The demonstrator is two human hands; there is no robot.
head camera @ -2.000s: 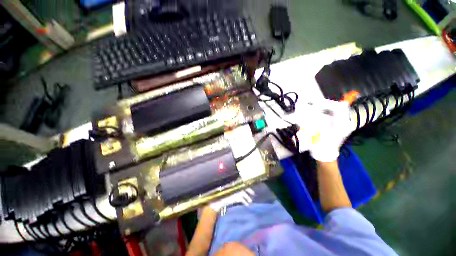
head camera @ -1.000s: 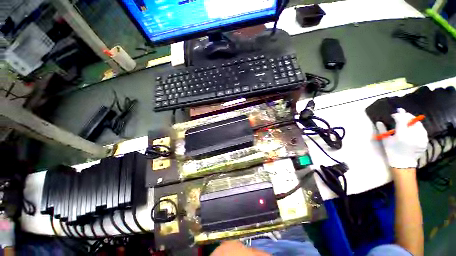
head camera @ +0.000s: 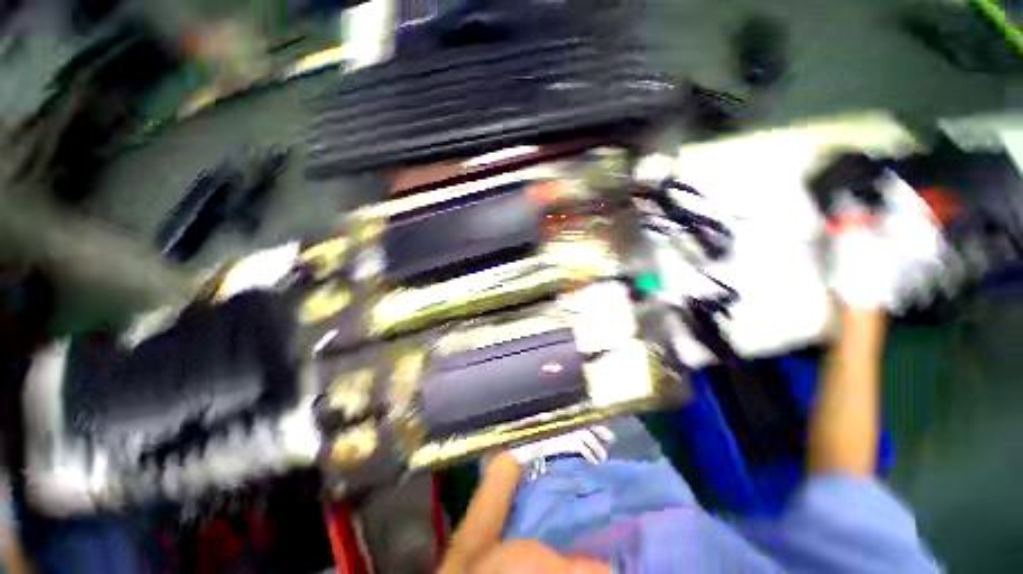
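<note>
The picture is blurred. My right hand (head camera: 884, 249), in a white glove, holds an orange pen-like stick (head camera: 940, 203) at the adapter row on the right. Its fingertips are at a black adapter (head camera: 849, 179); whether they grip it is unclear. My left hand (head camera: 570, 446), also gloved, is low at the front edge of the test fixture (head camera: 664, 381), its fingers partly hidden. One black adapter (head camera: 499, 385) lies on the front plate with a small red light spot on it. Another black adapter (head camera: 462, 233) lies on the rear plate.
A black keyboard (head camera: 482, 101) is behind the fixture. A row of adapters (head camera: 180, 364) stands on the left. Black cables (head camera: 690, 224) and a green square (head camera: 648, 281) are at the fixture's right. A blue bin (head camera: 718, 443) and a red frame (head camera: 340, 538) are below.
The view has shifted and blurred, and the monitor has left the picture. My right hand stays at the right row with the orange stick. My left hand shows more at the fixture's front edge.
</note>
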